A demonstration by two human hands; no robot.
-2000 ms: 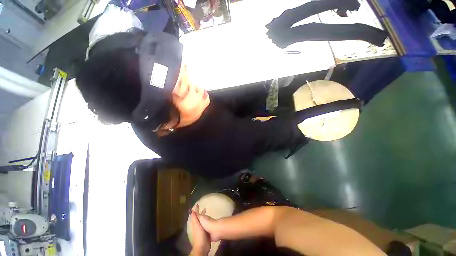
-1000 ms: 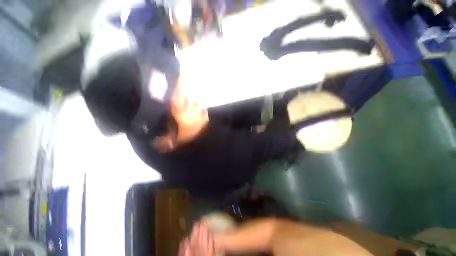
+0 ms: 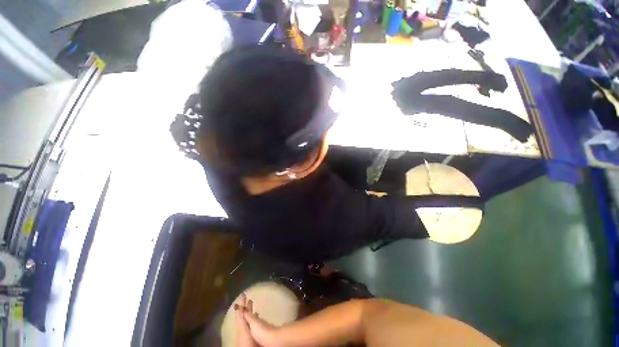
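My right hand (image 3: 266,333) reaches in from the lower right and rests against my left hand (image 3: 243,334) at the bottom edge, over a round cream stool (image 3: 277,306). My left hand is mostly cut off by the edge. No object shows in either hand; how far the fingers are closed is unclear. A seated person in black (image 3: 305,217), head turned away, is just beyond my hands.
A second round stool (image 3: 444,227) bears a black strip. Black curved strips (image 3: 468,108) lie on the white table (image 3: 370,122), beside blue templates (image 3: 543,108). A black-rimmed bin (image 3: 155,284) stands left of my hands. Machine rails (image 3: 51,149) run along the left.
The view has shifted and sharpened. The seated person's head has turned away, towards the table. My hands stay together and now sit lower left in view, more cut off by the bottom edge.
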